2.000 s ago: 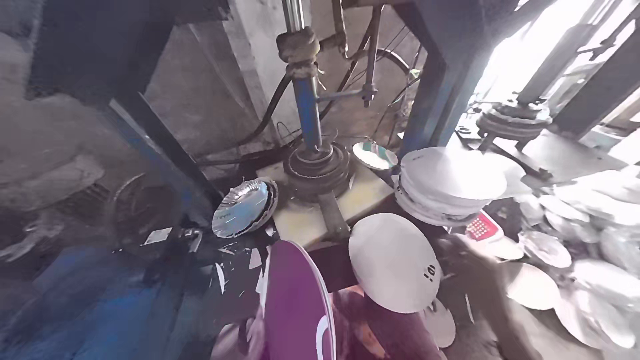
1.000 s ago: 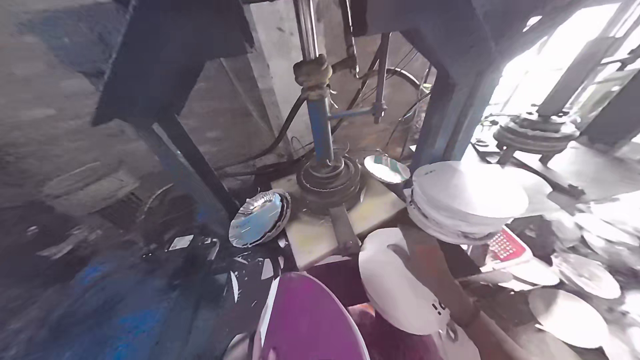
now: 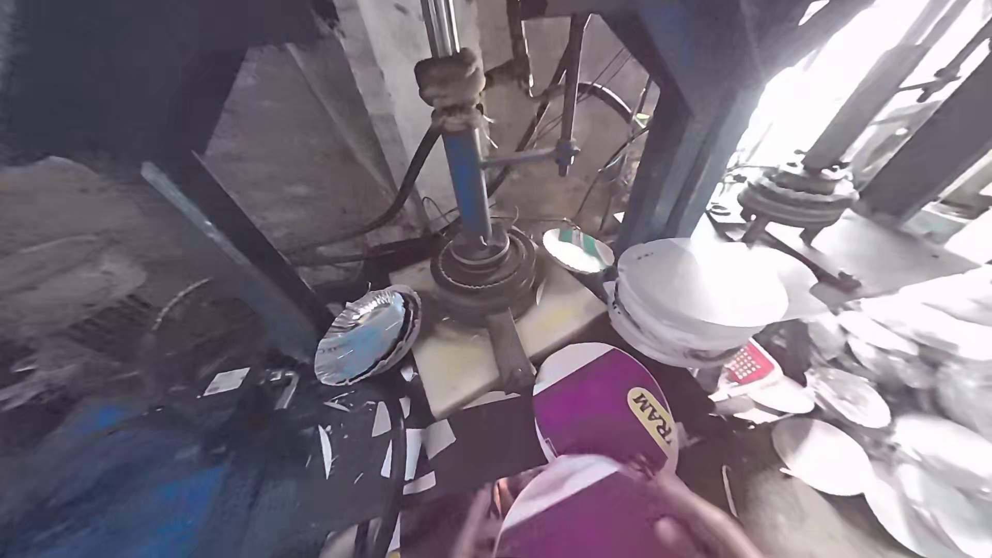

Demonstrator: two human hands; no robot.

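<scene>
At the bottom centre, my left hand [image 3: 474,521] is blurred at the left edge of a purple and white paper disc [image 3: 581,515]. My right hand [image 3: 682,515] is at that disc's right side, its fingers on or near the edge. Just beyond lies another purple and white disc [image 3: 593,403] with a yellow printed patch. Farther forward, the round metal die [image 3: 484,271] of a press rests on a pale block [image 3: 457,372]. A silver foil-like plate [image 3: 364,337] leans left of the block. A stack of white discs [image 3: 697,287] stands to its right.
Steel press legs [image 3: 240,256] rise on both sides. A green and white disc [image 3: 577,250] lies behind the block. Paper scraps [image 3: 438,438] and a black hose [image 3: 397,465] are at the front left. Loose pale plates [image 3: 821,457] and a red perforated item [image 3: 752,364] lie at right.
The white disc that was beside the purple one is no longer seen there; a purple and white disc lies in that area. My right hand has moved down toward the near disc.
</scene>
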